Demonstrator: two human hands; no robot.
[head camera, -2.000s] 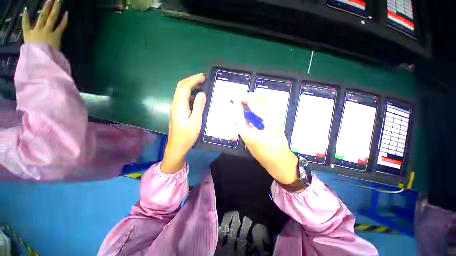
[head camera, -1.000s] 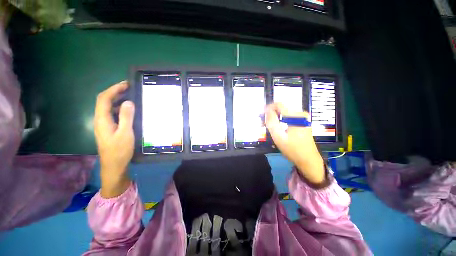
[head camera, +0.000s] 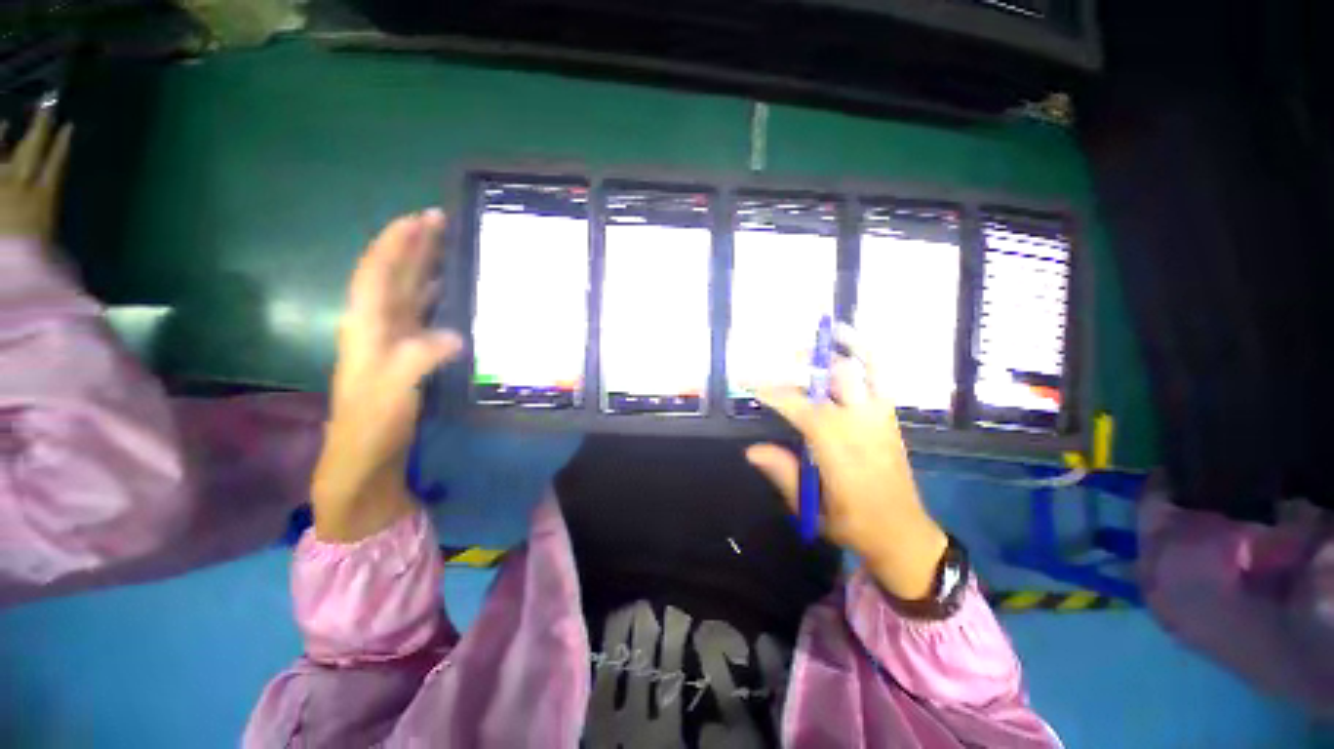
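A black phone tray (head camera: 596, 307) lies on the green bench with several lit smartphones side by side. Most screens are white with a dark top bar; the rightmost phone (head camera: 1021, 322) shows rows of text and a red block. My left hand (head camera: 383, 359) is at the tray's left end, fingers apart and holding nothing. My right hand (head camera: 863, 454) holds a blue pen (head camera: 809, 490) between its fingers, over the lower edge of the third and fourth phones. The hand partly hides those screens.
A dark tray stack or ledge (head camera: 702, 59) runs along the bench's back. A black curtain (head camera: 1207, 264) hangs at the right. A co-worker's pink sleeve (head camera: 73, 395) and hand are at the left. A yellow clip (head camera: 1102, 439) and white cable are at the front right edge.
My right hand has turned, so the blue pen now points up and down instead of sideways. The view has shifted, and the co-worker's hand shows again at the left.
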